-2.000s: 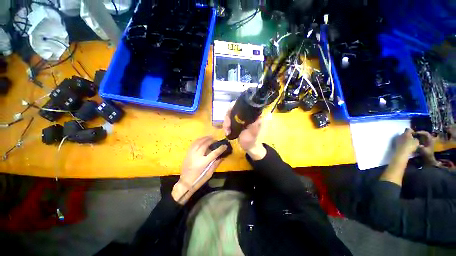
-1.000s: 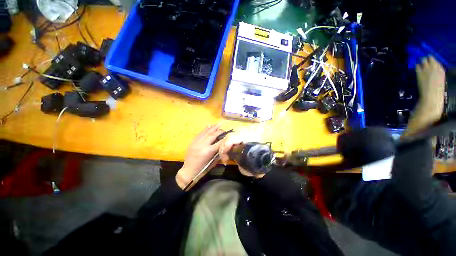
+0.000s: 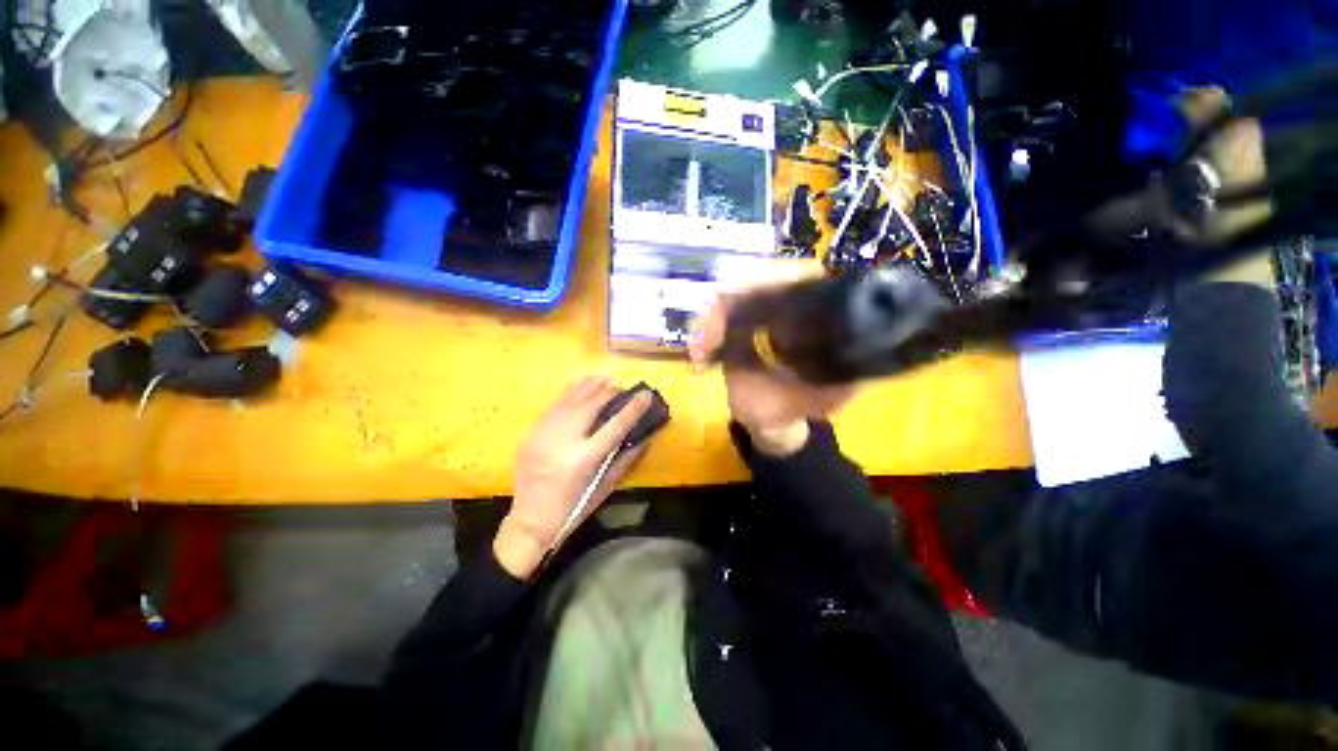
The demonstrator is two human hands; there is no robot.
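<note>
My left hand (image 3: 569, 448) holds a black housing (image 3: 634, 417) near the bench's front edge. A pale cable lead (image 3: 584, 496) runs from the housing back along my wrist. My right hand (image 3: 775, 385) grips the thick black electric screwdriver (image 3: 822, 326), which is tilted and blurred, at the lower right of the screw feeder. The white screw feeder (image 3: 691, 191) has a clear window and a yellow label. The screwdriver's tip is hard to make out, and no screw can be seen on it.
A blue bin (image 3: 411, 272) of black parts is behind left. Black finished units (image 3: 184, 279) lie left of it. Wired units (image 3: 888, 198) lie tangled right of the feeder. A second blue bin and a white sheet (image 3: 1101, 408) are at right, with a co-worker's arm (image 3: 1240, 191) there.
The screwdriver and my right hand have moved away from the housing, up and right to the feeder's front. The housing stays in my left hand. The co-worker's arm has shifted.
</note>
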